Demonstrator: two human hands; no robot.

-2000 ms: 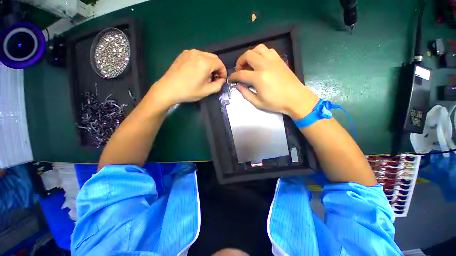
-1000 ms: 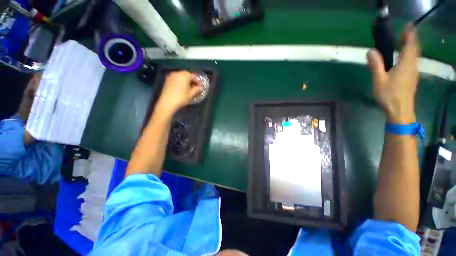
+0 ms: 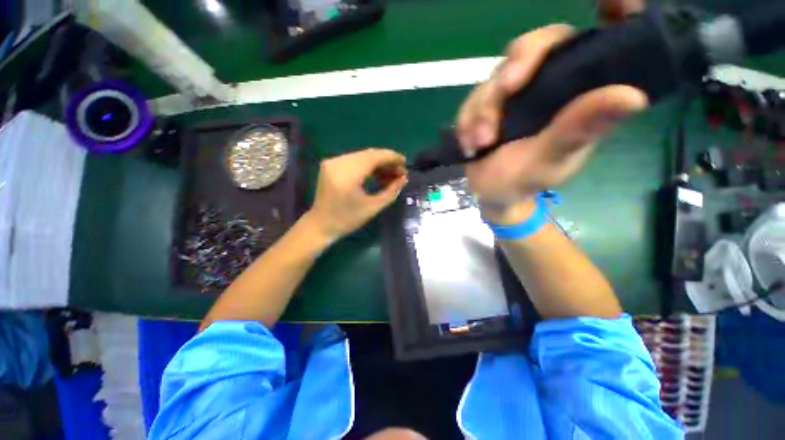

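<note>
The open device [image 3: 460, 266] lies in its black holding fixture [image 3: 403, 301] in front of me, a large silver-white rectangle filling most of it. My right hand [image 3: 538, 129], with a blue wrist strap, holds the thick black electric screwdriver [image 3: 585, 73] over the device's top end, tip pointing left. My left hand [image 3: 357, 189] is pinched beside the screwdriver tip, at the fixture's top left corner. Its thumb and forefinger meet; whatever is between them is too small to tell. The right hand and screwdriver cover the device's top right part.
At left, a black parts tray [image 3: 297, 163] holds a round screw dish [image 3: 257, 157] and a tangled pile of small parts [image 3: 219, 245]. A purple-ringed round object [image 3: 108, 116] is beyond it. A white rail [image 3: 344, 82] crosses behind. A slim black box [image 3: 687, 232] is at right.
My left hand has left the screw dish and moved right to the fixture's top corner. My right hand has taken hold of the screwdriver and brought it left over the device. The view has shifted.
</note>
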